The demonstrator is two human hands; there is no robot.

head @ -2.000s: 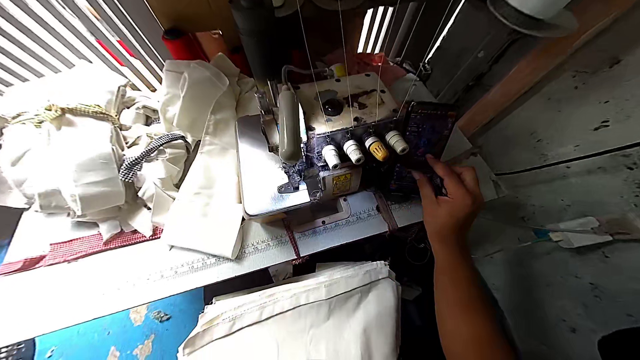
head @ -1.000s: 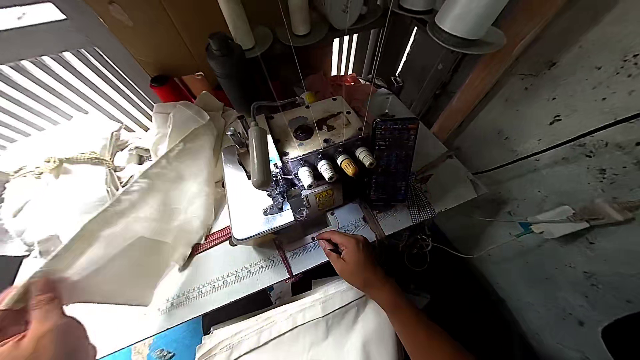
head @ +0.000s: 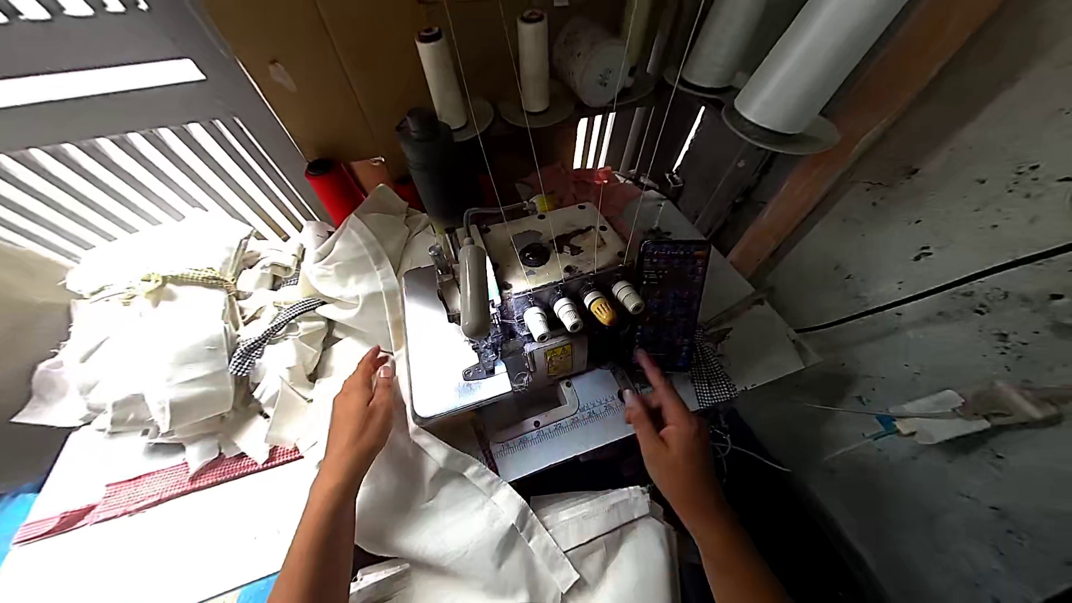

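Note:
An overlock sewing machine [head: 553,243] with white and yellow tension dials stands in the middle. My left hand [head: 362,410] lies at the edge of a long cream cloth panel [head: 452,494], left of the machine's plate; whether it pinches the cloth is hard to tell. My right hand [head: 670,427] has its fingers apart and nothing between them, just below an upright smartphone [head: 672,301] at the machine's right side. Folded cream cloth [head: 620,536] lies in front of the machine, partly under the panel.
Tied bundles of cream cloth [head: 167,352] and red checked cloth [head: 176,490] lie at left. Thread cones [head: 440,79] and a large white cone [head: 812,67] stand behind. A printed ruler scale [head: 561,435] runs along the table's front edge. A stained wall is at right.
My left hand has moved right from the lower left, and the cream panel now hangs over the front edge. My right hand, earlier at the machine's front, is now nearer the phone.

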